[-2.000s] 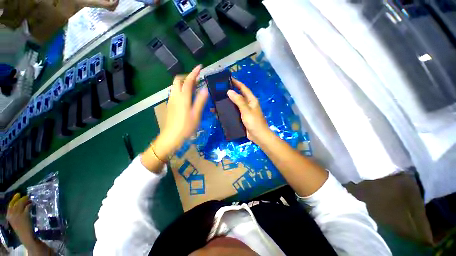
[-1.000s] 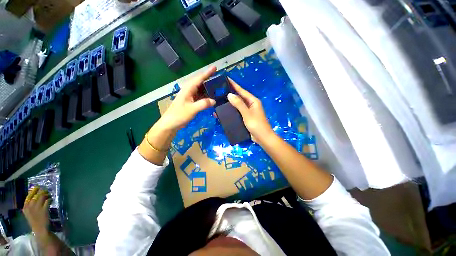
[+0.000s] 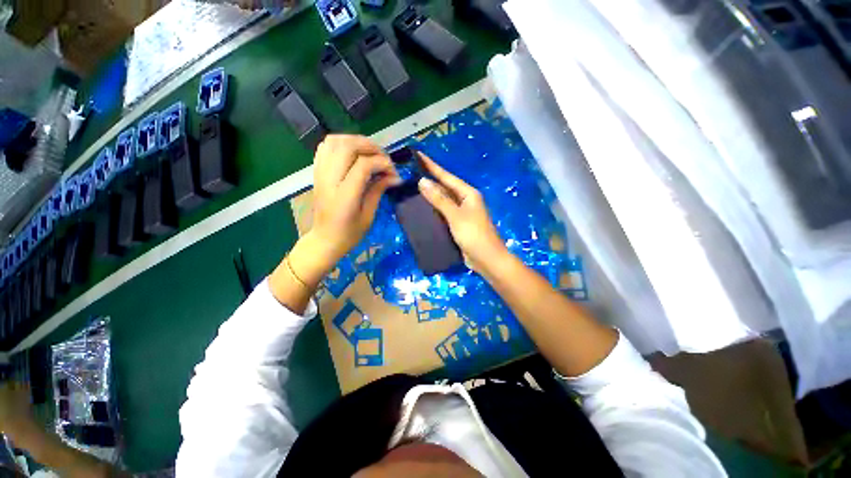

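A dark elongated housing (image 3: 428,229) is held tilted above the heap of blue film pieces (image 3: 499,173), its window end pointing away from me. My right hand (image 3: 464,217) grips the housing along its right side, thumb near the window end. My left hand (image 3: 350,191) is at the window end, its fingers bent and the fingertips drawn together against it; they partly hide the window, and I cannot tell if they pinch anything. The blue film lies on a brown cardboard sheet (image 3: 393,356).
Dark housings (image 3: 346,80) and blue-edged frames (image 3: 213,91) stand in rows beyond the pale edge. White foam sheets (image 3: 644,187) lie right, with dark housings (image 3: 779,112) on them. A thin dark tool (image 3: 243,271) is left of the cardboard. Another person's arm (image 3: 47,443) reaches in beside a clear bag (image 3: 84,378).
My left hand has gone from open fingers beside the housing to bent fingers at its window end. My right hand keeps its grip. The neighbour's hand has moved left and down.
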